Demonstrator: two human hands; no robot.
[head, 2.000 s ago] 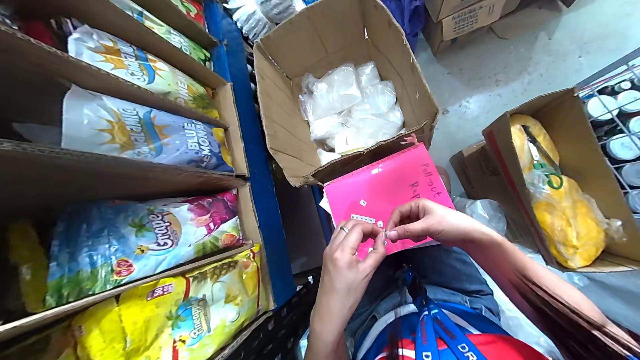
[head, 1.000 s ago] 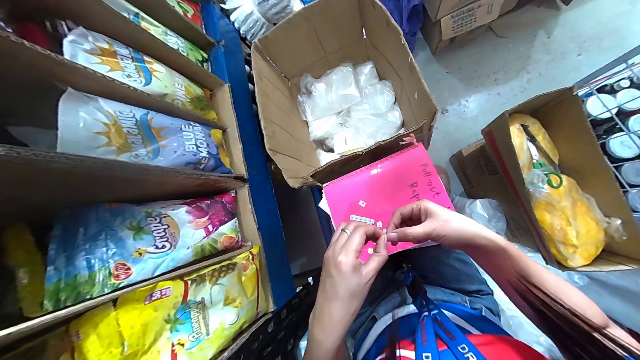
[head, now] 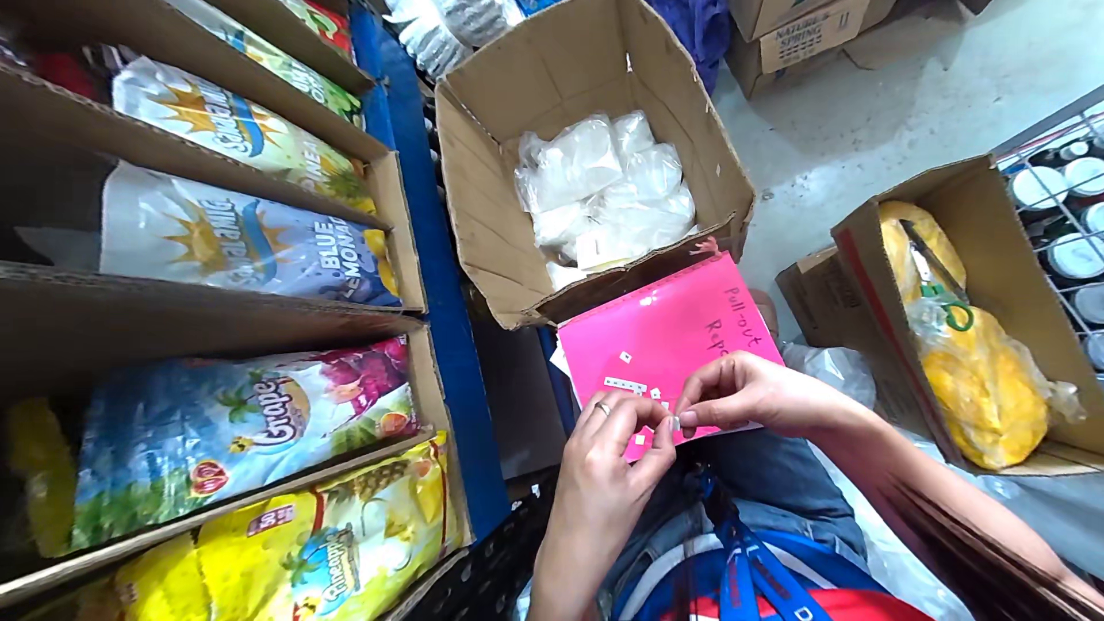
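A pink folder (head: 664,328) with handwriting on it lies over my lap, against the near side of an open cardboard box. Above its lower part, my left hand (head: 617,448), with a ring on one finger, pinches a tiny white piece (head: 675,423) between thumb and fingertips. The fingertips of my right hand (head: 746,397) meet it from the other side and grip the same piece. A short white strip with dark marks (head: 625,385) and several small white squares (head: 626,356) rest on the folder, beside my left fingers. What the tiny piece is, I cannot tell.
The cardboard box (head: 483,172) holds clear plastic bags of white contents (head: 595,172). Drink-powder pouches (head: 250,241) stand in cartons along a blue shelf edge (head: 448,345) at left. At right, another carton (head: 992,224) holds yellow bagged goods (head: 983,388) and green-handled scissors (head: 957,316), beside a wire rack of jars.
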